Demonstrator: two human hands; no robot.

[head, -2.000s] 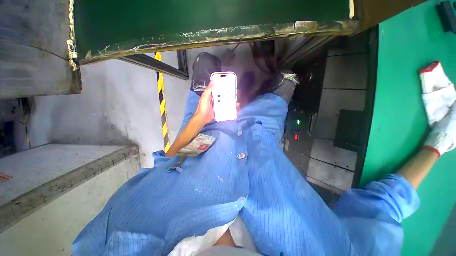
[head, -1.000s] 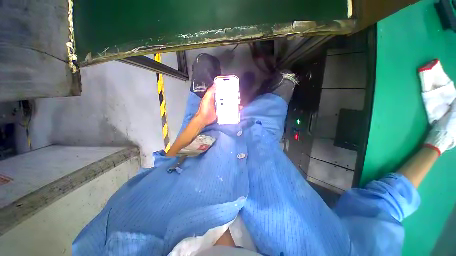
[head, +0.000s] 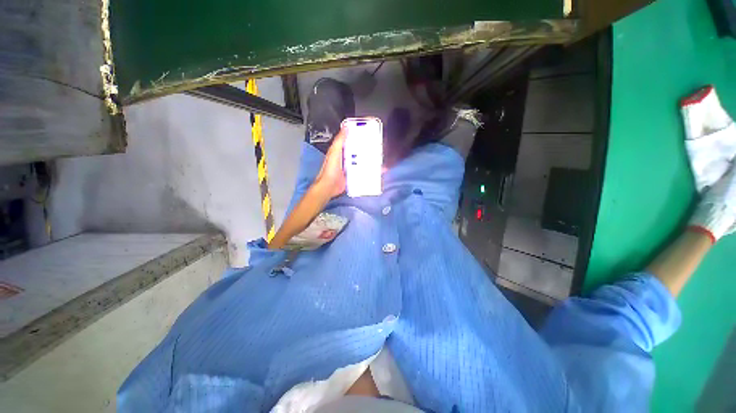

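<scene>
A smartphone (head: pixel 363 158) with a bright white screen is upright in my bare left hand (head: pixel 334 168), above my lap. My fingers are mostly hidden behind it. My right hand (head: pixel 720 202), in a white knitted glove with a red cuff edge, rests at the far right over the green bench and is partly cut off by the picture's edge. An empty white glove (head: pixel 707 133) with a red cuff lies on the bench and meets my right hand. Whether my right fingers grip it cannot be told.
The dark green booth mat (head: pixel 339 32) with chipped edging spans the top. The bright green bench top (head: pixel 641 161) runs down the right, with a dark object (head: pixel 724 14) at its top corner. A pale worn ledge (head: pixel 105 274) is at left. Yellow-black tape (head: pixel 260 165) marks the floor.
The phone has shifted slightly left and up since one second ago. The view has tilted a little, so the empty glove sits slightly higher. My right hand stays on the bench.
</scene>
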